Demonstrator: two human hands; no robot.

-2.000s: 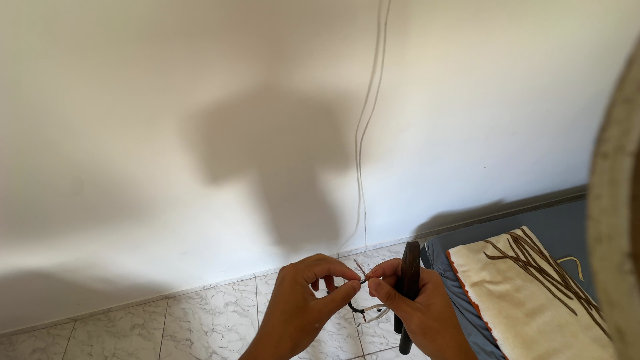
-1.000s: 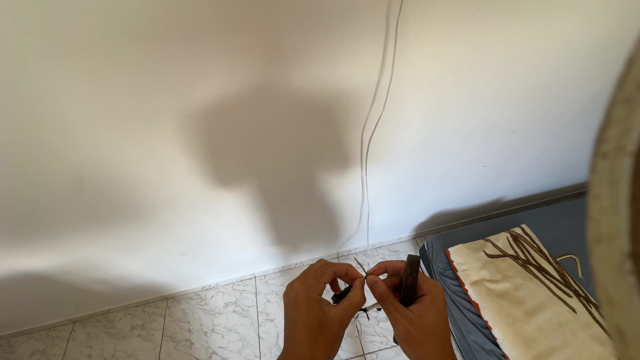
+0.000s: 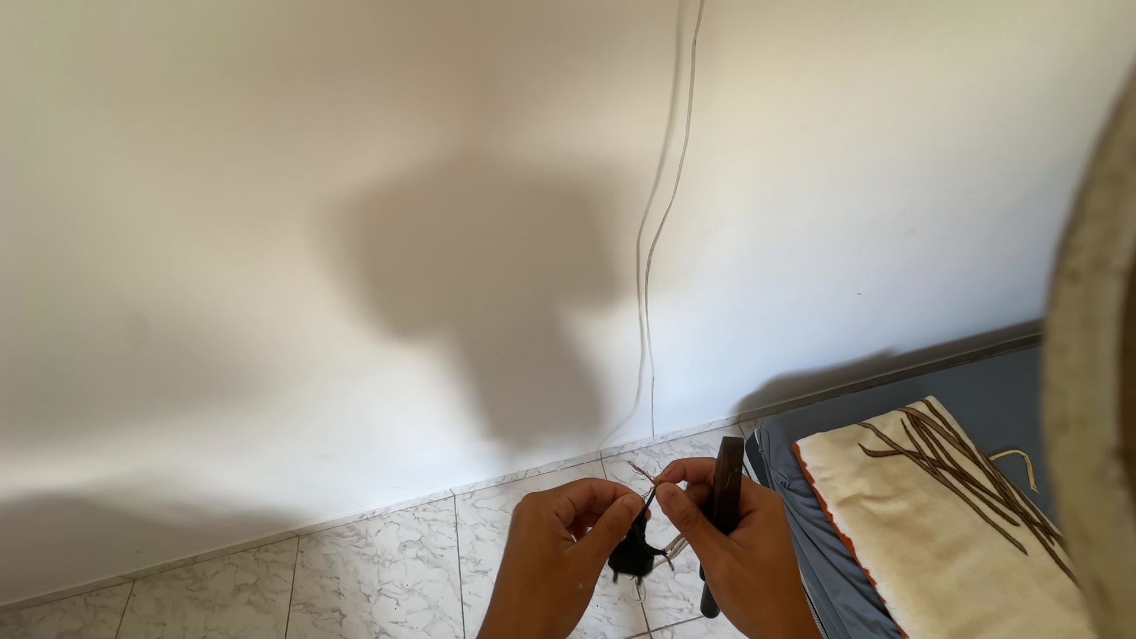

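At the bottom centre, my left hand [image 3: 572, 541] pinches a small black item [image 3: 633, 552] with short leads sticking out below it; its exact kind cannot be told. My right hand [image 3: 737, 541] pinches thin wire ends [image 3: 641, 470] between thumb and forefinger, close to the left fingertips. A dark, flat-handled tool [image 3: 728, 484] is also held in the right palm, its lower end showing under the hand. A pale wire [image 3: 676, 543] runs between the two hands. A thin cable [image 3: 683, 160] hangs along the wall above them.
A white wall [image 3: 222, 222] with shadows stands ahead, above marbled floor tiles [image 3: 373, 568]. At right, a cream cloth with brown stripes [image 3: 923, 524] lies on a blue-covered mattress [image 3: 958, 390], with a pale cord [image 3: 1025, 466] beside it. A curved, worn rim [image 3: 1078, 355] fills the right edge.
The black item now shows more fully below my left fingers. Both hands stay close together, and the dark tool remains in my right hand. The hanging cable has shifted slightly.
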